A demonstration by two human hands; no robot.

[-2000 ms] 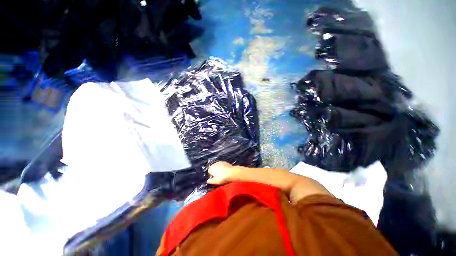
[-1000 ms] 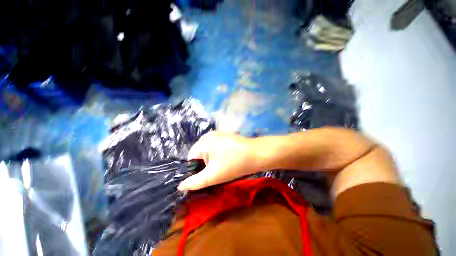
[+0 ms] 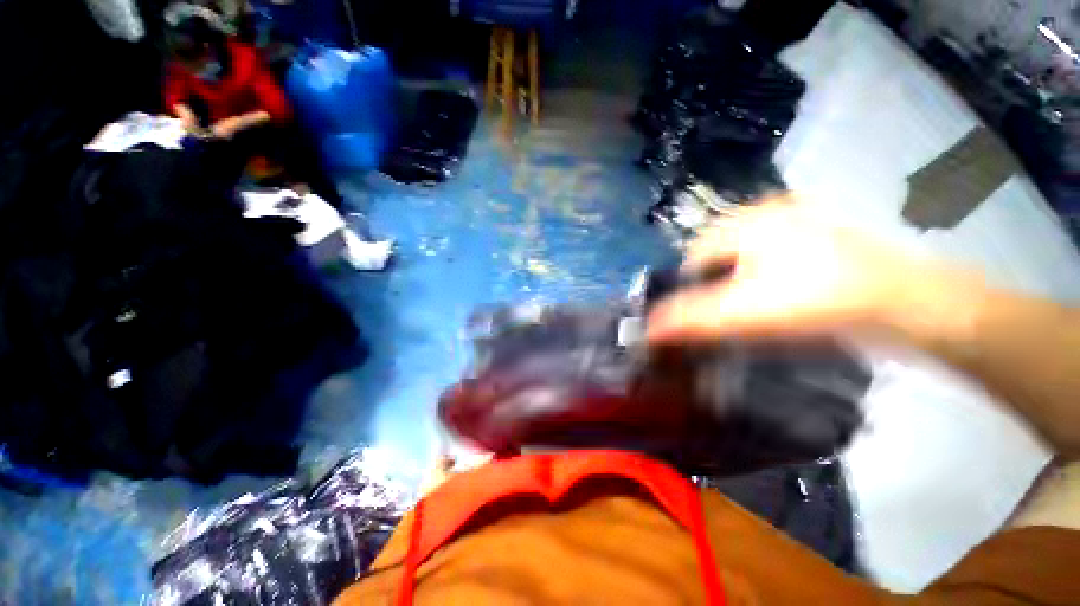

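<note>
A bagged dark garment (image 3: 770,408), glossy and motion-blurred, lies across the front of my body, with a reddish sheen at its left end. My right hand (image 3: 788,278) is blurred at its upper edge, with the fingers curled on dark, shiny material. A small skin-coloured patch (image 3: 444,464) shows beside the apron, under the garment's left end; it may be part of my left hand, which is otherwise hidden. Another bagged garment pile (image 3: 290,545) is cut off at the lower left.
A large black garment heap (image 3: 178,343) fills the left. A person in red (image 3: 231,89) sits behind it. A blue barrel (image 3: 344,101) and wooden stool legs (image 3: 513,77) stand further back. A low white partition (image 3: 924,462) runs down the right, with dark bagged garments (image 3: 722,95) beside it.
My right hand has moved right and up, and the bagged garment has shifted right with it. The view has swung right and up, bringing the person, barrel and stool into sight.
</note>
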